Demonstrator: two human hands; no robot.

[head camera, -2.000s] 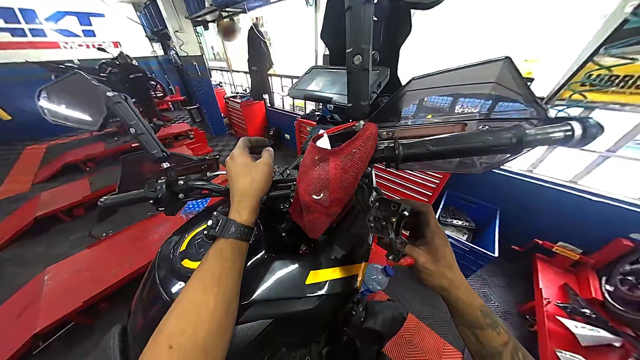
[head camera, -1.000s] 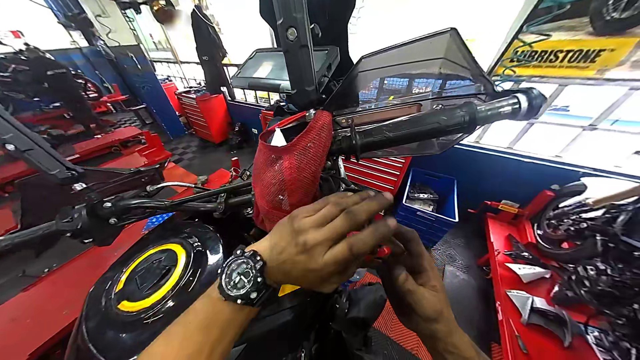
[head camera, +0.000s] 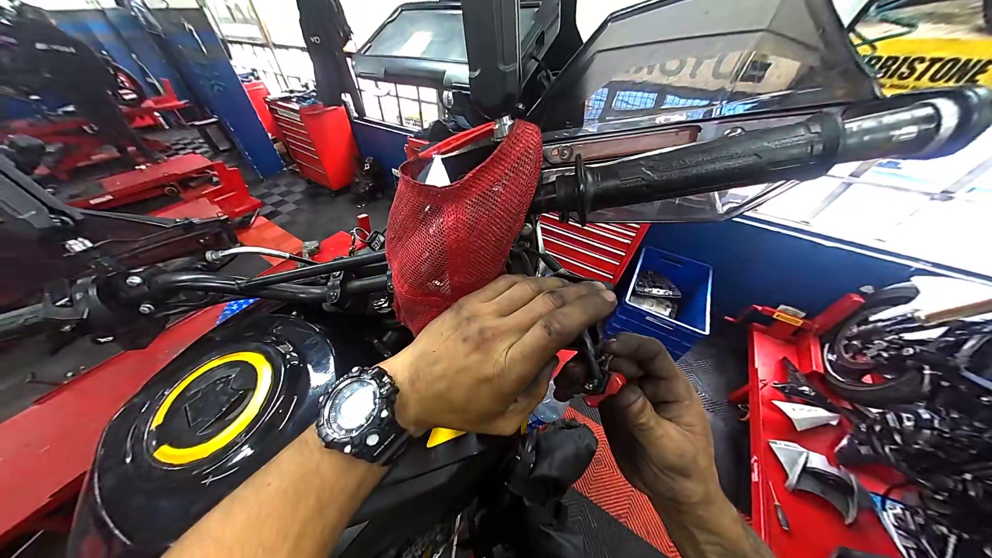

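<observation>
Below the right handlebar grip [head camera: 697, 167] of a motorcycle, my right hand [head camera: 659, 411] pinches a small black part with a red piece [head camera: 606, 389], its exact kind unclear. My left hand [head camera: 496, 349], with a black watch [head camera: 358, 411] on the wrist, reaches across to the same part; its fingertips are partly hidden behind it. Just above my left hand a red mesh cloth [head camera: 465, 225] hangs over the middle of the handlebar. The black fuel tank [head camera: 209, 411] with a yellow ring lies to the left of my left wrist.
A clear handguard [head camera: 697, 70] surrounds the grip. Beyond stand a red tool cabinet [head camera: 314, 143] and a blue crate [head camera: 674, 287] with parts. At right, a red lift [head camera: 763, 434] holds loose fairing pieces and another motorcycle [head camera: 914, 418]. A person [head camera: 74, 85] in dark clothes is at far left.
Two seconds ago my left hand was left of the red mesh cloth, away from my right hand; now both are together at the black part. The view has turned and moved closer.
</observation>
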